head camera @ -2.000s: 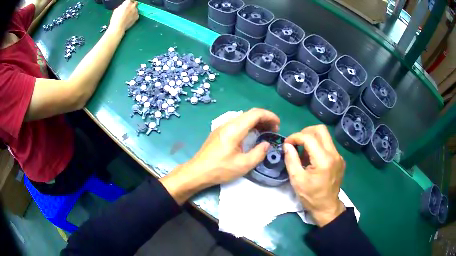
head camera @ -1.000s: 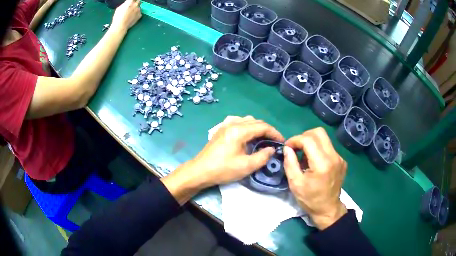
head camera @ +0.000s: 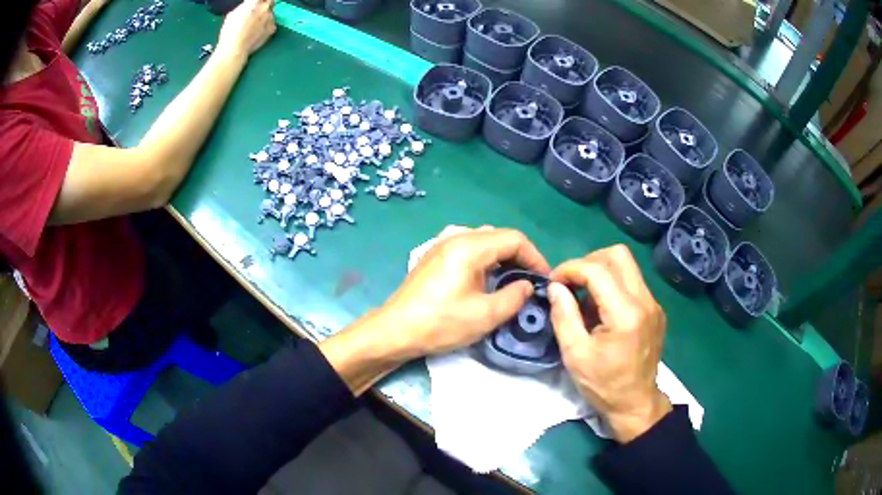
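Observation:
A dark blue-grey housing [head camera: 522, 346] sits on a crumpled white cloth [head camera: 484, 416], its open side up and its raised centre boss [head camera: 531, 320] showing. My left hand [head camera: 455, 290] grips the housing's left side, with the thumb over the rim and inside. My right hand [head camera: 611, 334] is at the right side, thumb and forefinger pinched at the upper inner rim beside my left thumb. A small part seems to lie between the fingertips, but they mostly hide it.
A heap of grey and white three-armed inserts [head camera: 334, 164] lies left of the cloth. Two rows of housings [head camera: 585, 158] stand behind, some stacked. Spare housings [head camera: 835, 389] stand at the far right. A person's red sleeve and forearm [head camera: 145, 184] are at the left, above a blue stool [head camera: 155, 372].
Since two seconds ago, my fingers have closed in at the housing's upper rim and the housing has shifted slightly down in view. Little differs from one second ago.

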